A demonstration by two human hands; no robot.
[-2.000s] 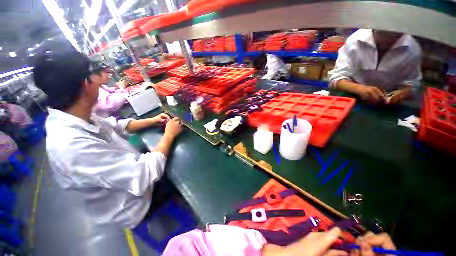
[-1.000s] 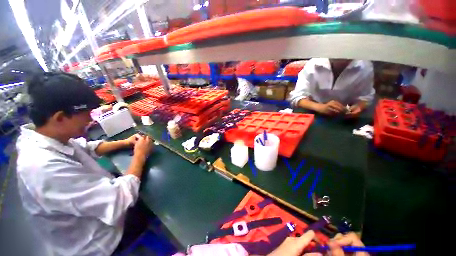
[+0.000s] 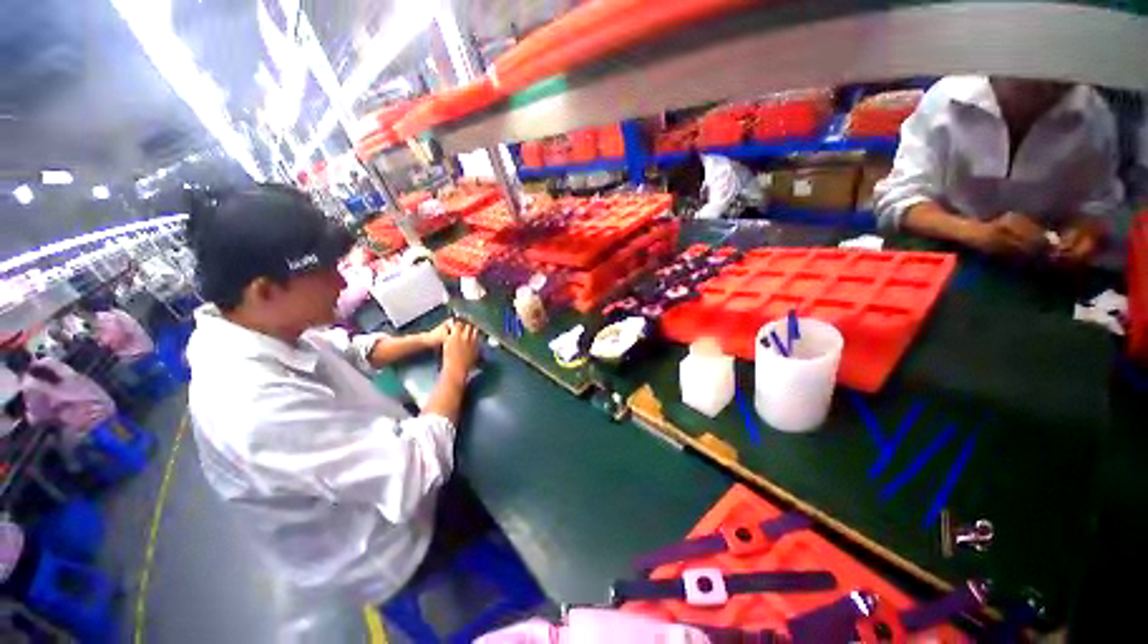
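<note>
Several wristwatches with dark straps lie slanted across an orange-red tray (image 3: 816, 551) at the bottom of the view. One watch (image 3: 705, 586) has a pale square case with a dark round centre. Another watch (image 3: 743, 535) beyond it looks reddish. A further dark strap (image 3: 938, 609) lies at the tray's right side. A pink sleeve (image 3: 617, 627) shows at the bottom edge. Both my hands are out of the picture below the edge, so what they hold is hidden.
A white cup (image 3: 797, 384) with blue sticks stands beside a white bottle (image 3: 708, 377). Loose blue sticks (image 3: 917, 463) and a metal clip (image 3: 969, 533) lie to the right. An empty red tray (image 3: 831, 296) lies beyond. A person in white (image 3: 321, 466) works at left, another (image 3: 1007, 164) opposite.
The view has shifted, and both my hands and the blue stick held in the right one have left the picture at the bottom. The watches remain on the tray.
</note>
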